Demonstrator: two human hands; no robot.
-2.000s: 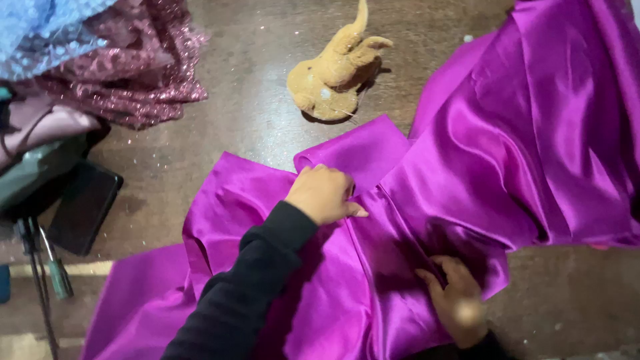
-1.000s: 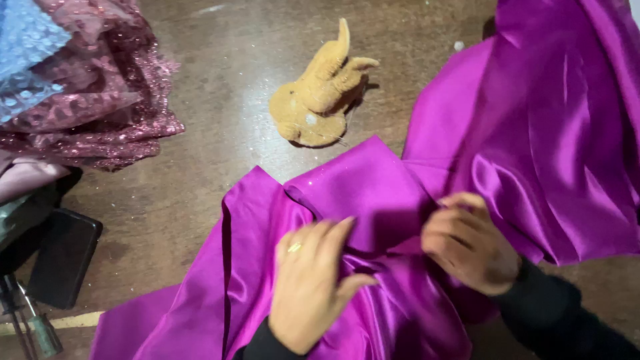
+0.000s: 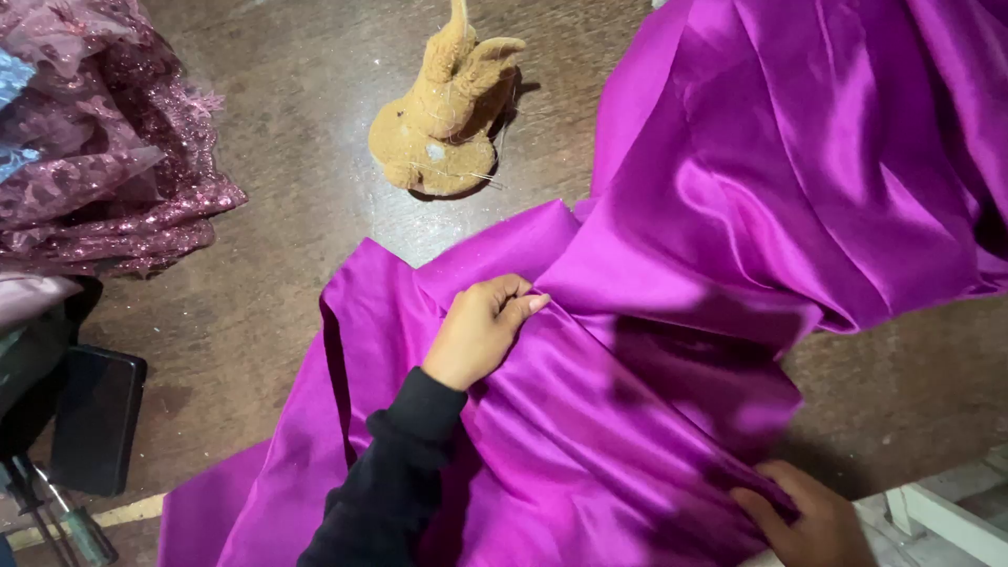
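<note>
A large piece of glossy magenta satin fabric lies in folds over the wooden table and runs past its near edge. My left hand, in a black sleeve, pinches the satin at a folded edge near the middle of the view. At the lower right my right hand grips the same fabric between thumb and fingers. A line of fabric is drawn taut between the two hands. Beyond my left hand, a mustard-coloured plush pincushion with pins in it rests on the table, apart from the satin.
Pink sequined tulle with light blue lace is heaped at the upper left. Below it lie a black smartphone and a screwdriver with a green handle. A white frame part shows beyond the table's edge, bottom right.
One second ago both hands were near the middle, my left with fingers spread on the satin. Now my left pinches a folded edge, and my right has moved down toward the lower right corner.
</note>
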